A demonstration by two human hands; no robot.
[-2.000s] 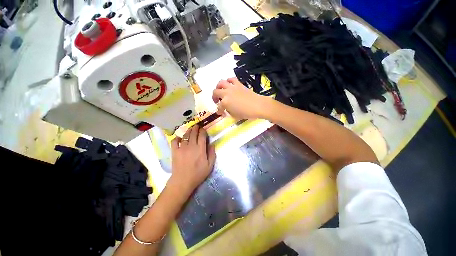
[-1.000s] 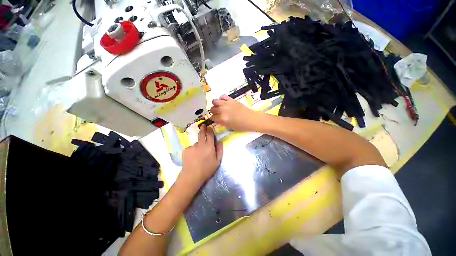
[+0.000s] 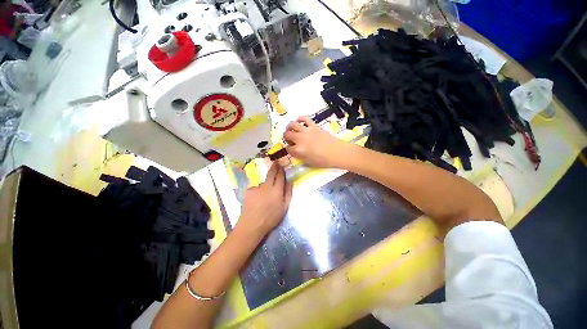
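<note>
A short black strip (image 3: 279, 154) lies at the needle area, beside the white sewing machine head (image 3: 193, 96) with its round red badge. My left hand (image 3: 266, 200) rests on the metal plate, its fingertips touching the strip's near side. My right hand (image 3: 311, 142) is just right of the strip, fingers bent and pinched at its right end. The fingers hide part of the strip. A large loose pile of black strips (image 3: 418, 90) lies to the right. A smaller pile of black strips (image 3: 168, 222) lies to the left.
A box with a dark inside (image 3: 18, 193) stands at the left by the smaller pile. The shiny metal plate (image 3: 283, 270) lies in front of the machine. A crumpled whitish wad (image 3: 532, 99) and a thin dark-and-red tool (image 3: 531, 154) are at the right table edge.
The view has shifted, so the machine sits further right in the picture. The strip by my fingertips now shows between both hands. My hands have stayed close to the needle area.
</note>
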